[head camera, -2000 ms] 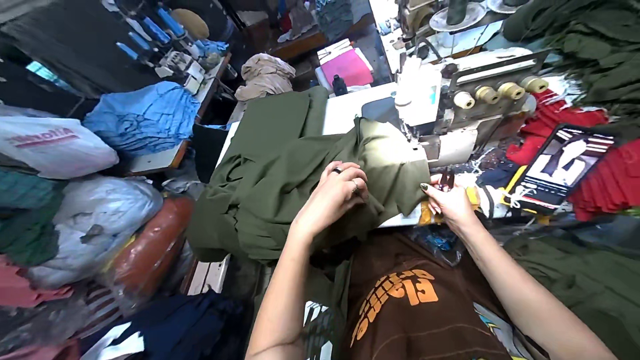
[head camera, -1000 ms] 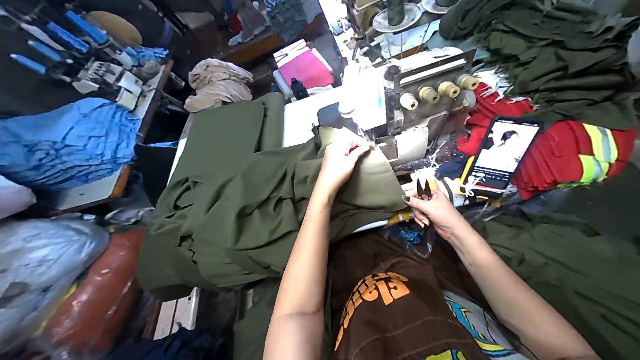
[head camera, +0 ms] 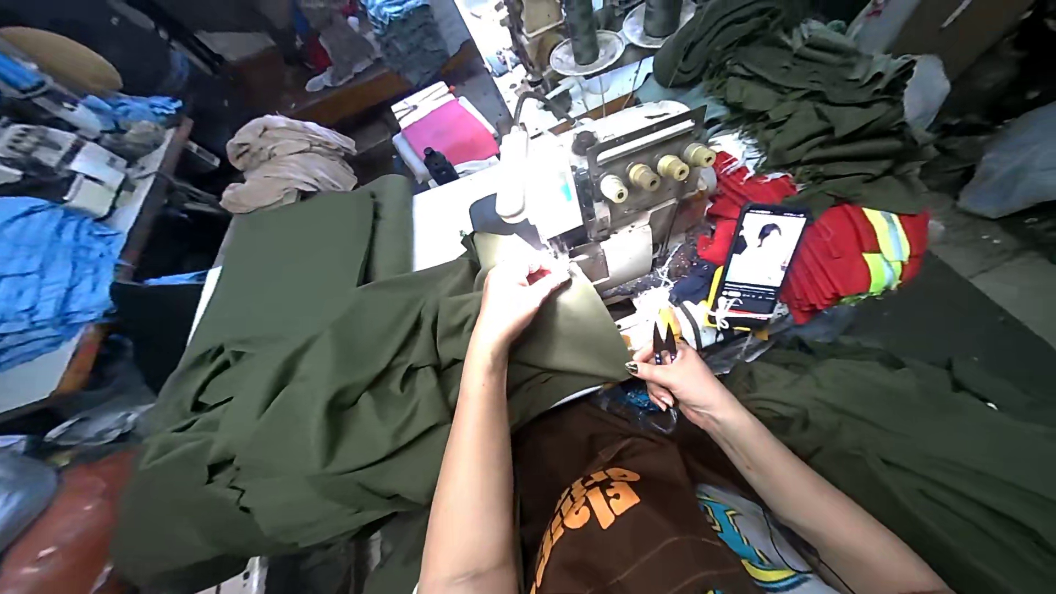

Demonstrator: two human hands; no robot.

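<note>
Dark green fabric lies in folds over the front of the sewing machine table. My left hand pinches its upper edge just below the brightly lit presser area of an overlock sewing machine. Small dark thread snips are in my right hand, blades pointing up. That hand is beside the right corner of the fabric; whether a fingertip also grips the cloth I cannot tell. The needle is lost in the glare.
A phone showing a picture leans right of the machine, against red fabric pieces with reflective strips. More green cloth is heaped behind. Thread cones stand at the back. A beige cloth bundle and a pink pad lie beyond the table.
My left hand has moved from the middle of the green fabric to its edge near the machine's lit area. The snips remain in my right hand. The view has shifted right.
</note>
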